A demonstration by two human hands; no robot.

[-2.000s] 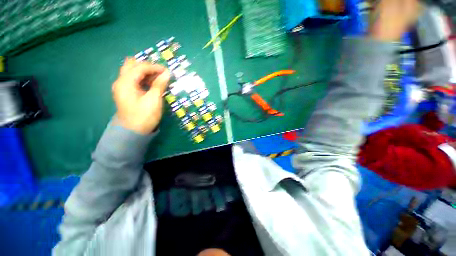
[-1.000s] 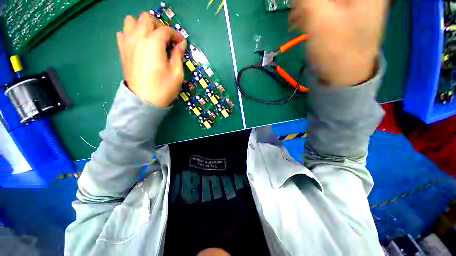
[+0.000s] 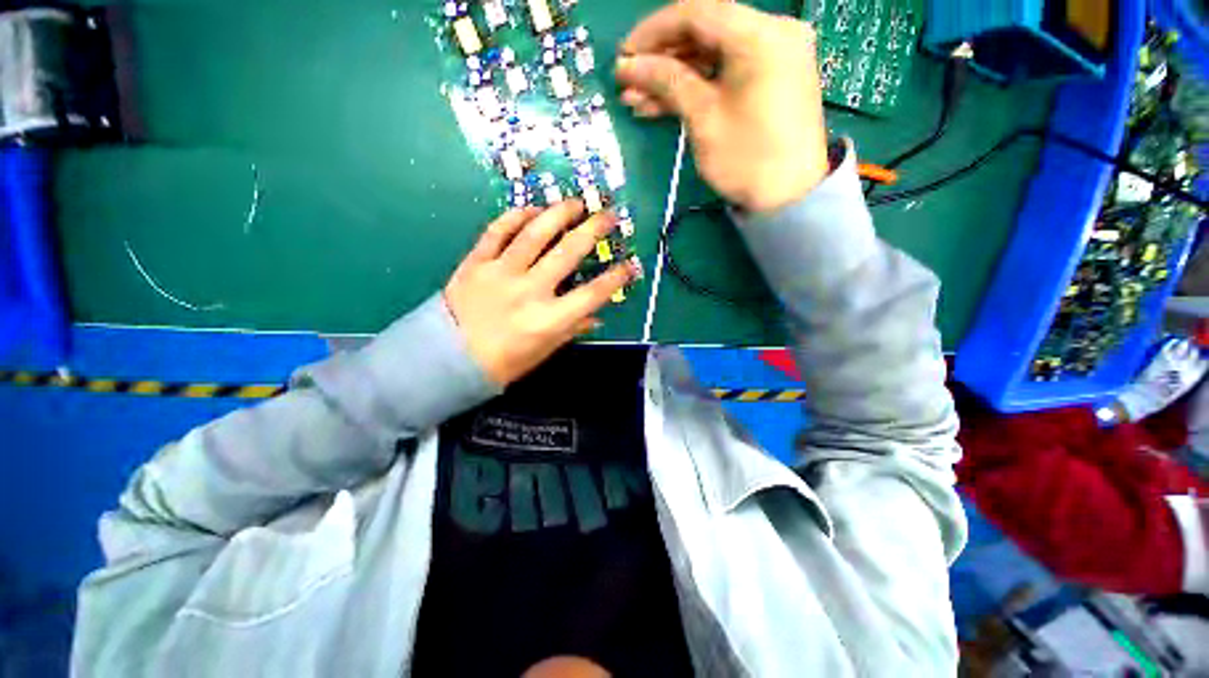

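Note:
The PCB panel (image 3: 557,119), component side up with small yellow and blue parts, lies on the green mat and runs out of the top of the picture. My left hand (image 3: 530,291) lies over its near end, fingers spread across the parts. My right hand (image 3: 743,99) is above the mat just right of the panel, thumb and fingertips close together; I cannot tell if something small is between them. An orange handle of the cutters (image 3: 875,174) shows beside my right wrist; the rest is hidden.
A green board (image 3: 862,53) lies upper right beside the blue soldering station (image 3: 1014,37) and black cords. A blue bin (image 3: 1021,378) of mixed boards is at right, near a person's red clothing (image 3: 1061,497). The spool stand (image 3: 60,73) is upper left.
My left hand has moved from the panel's upper left side to its near end. My right hand has come left, close to the panel. The panel sits higher in view.

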